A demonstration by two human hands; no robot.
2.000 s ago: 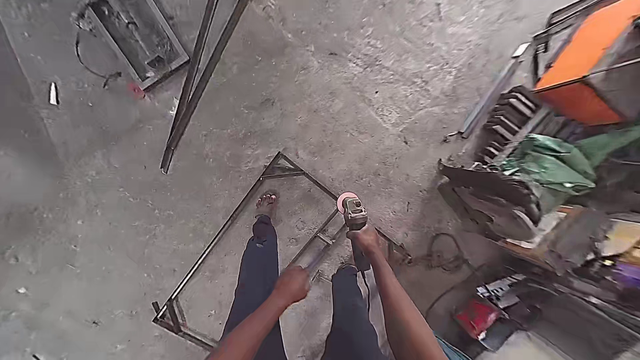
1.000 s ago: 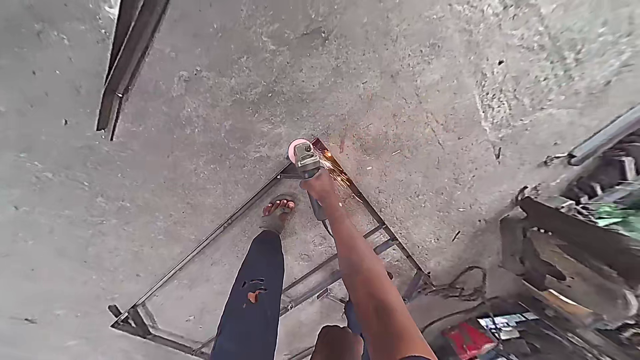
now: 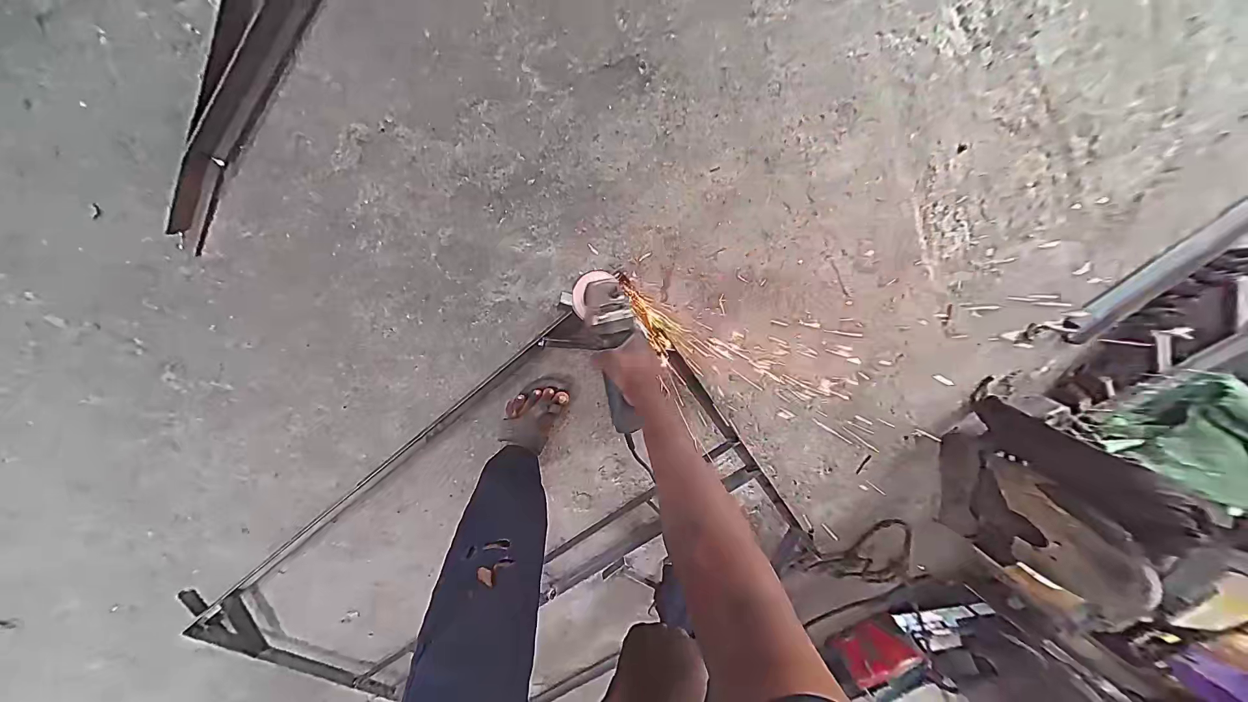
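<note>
My right hand (image 3: 632, 370) grips the body of an angle grinder (image 3: 622, 398), whose pale pink disc (image 3: 593, 295) is at the top corner of a welded steel frame (image 3: 390, 466) lying on the floor. Orange sparks (image 3: 663, 330) spray from the corner toward the right. The grinder's cord hangs from its rear end. Of my left arm, only a dark rounded part (image 3: 657, 663) shows at the bottom edge, and the left hand is out of view. My bare foot (image 3: 535, 414) stands inside the frame, beside its long side bar.
Long steel sections (image 3: 234, 107) lie on the concrete at the upper left. A metal tube (image 3: 1165, 273) lies at the right, near a green cloth (image 3: 1185, 434) and piled scrap (image 3: 1072, 507). A red object (image 3: 876, 651) and a coiled cable (image 3: 882, 551) are at the lower right.
The right hand has moved the grinder from beside the crossbars to the frame's top corner. Sparks appear and have spread wider. The left hand, visible two seconds ago, has left view. The view has shifted.
</note>
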